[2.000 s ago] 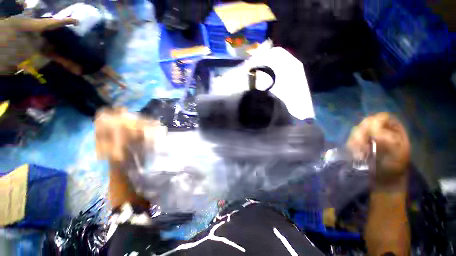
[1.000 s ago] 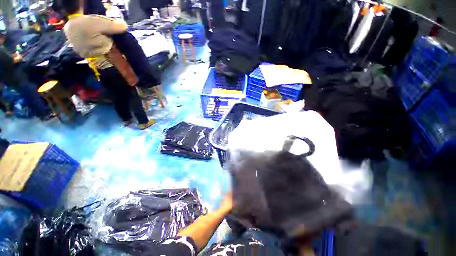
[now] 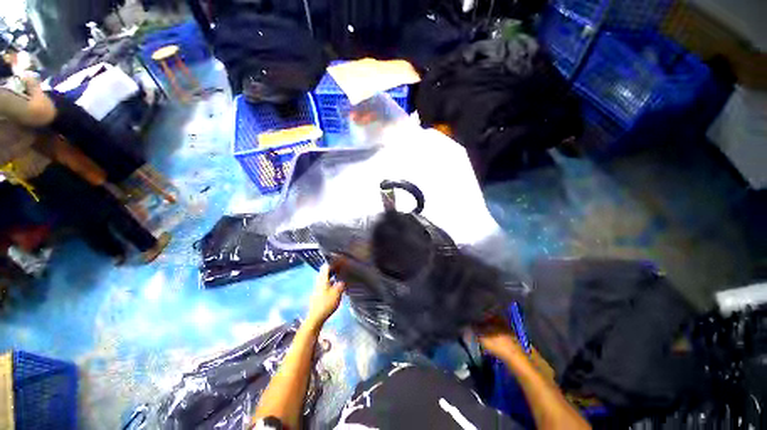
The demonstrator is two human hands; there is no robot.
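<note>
A dark jacket (image 3: 446, 290) hangs on the stand in front of me, somewhat blurred. The stand's dark curved hook (image 3: 405, 191) pokes up above the collar. My left hand (image 3: 326, 294) is at the jacket's left edge, fingers closed on its cloth. My right hand (image 3: 494, 336) is at its lower right edge, with its fingertips partly hidden by the cloth. Whitish clear film (image 3: 324, 197) spreads behind and left of the jacket, over the basket. The white sheet (image 3: 454, 172) lies behind the hook.
Bagged garments (image 3: 231, 382) lie at lower left, with another bagged bundle (image 3: 244, 250) beyond them. A matte dark garment pile (image 3: 614, 323) is at my right. Blue crates (image 3: 273, 138) stand ahead, with a dark heap (image 3: 496, 92) beside them. A person (image 3: 63, 159) stands far left.
Since one second ago, the view has shifted, and my left hand has come clearly into view at the jacket's left edge. Clear film now shows spread over the basket. The bare stand two seconds ago now carries a jacket.
</note>
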